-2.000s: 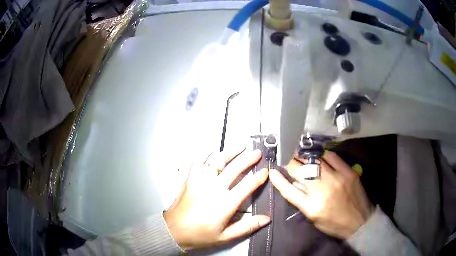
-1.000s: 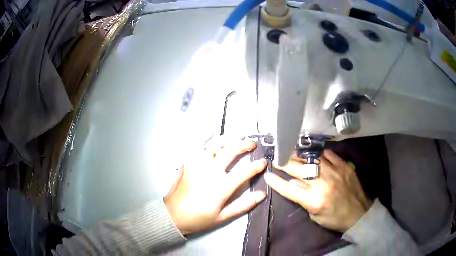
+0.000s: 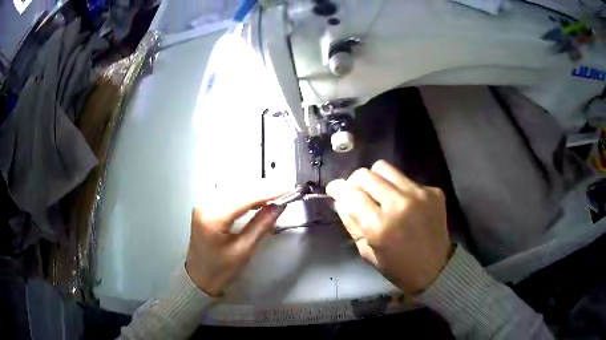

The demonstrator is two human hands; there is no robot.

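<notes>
The dark garment panel (image 3: 392, 133) lies on the machine bed, under and right of the presser foot (image 3: 315, 151). Its near end is folded up in front of the foot as a small band end (image 3: 309, 210). My left hand (image 3: 229, 239) pinches the left side of this folded end between thumb and index finger. My right hand (image 3: 392, 222) is curled at its right side with the fingertips on the cloth; the fingers hide what is under them. The needle tip is too small to make out.
The white sewing machine head (image 3: 412, 46) stands over the back and right. Paler grey cloth (image 3: 475, 159) lies right of the dark panel. Crumpled grey cloth (image 3: 50, 126) lies at the left on a brown plastic-wrapped surface (image 3: 100, 126). A printed scale runs along the table's front edge (image 3: 286, 312).
The view has shifted, showing more of the right side and front edge. My hands have gone from lying flat beside the foot to pinching the folded cloth end in front of it.
</notes>
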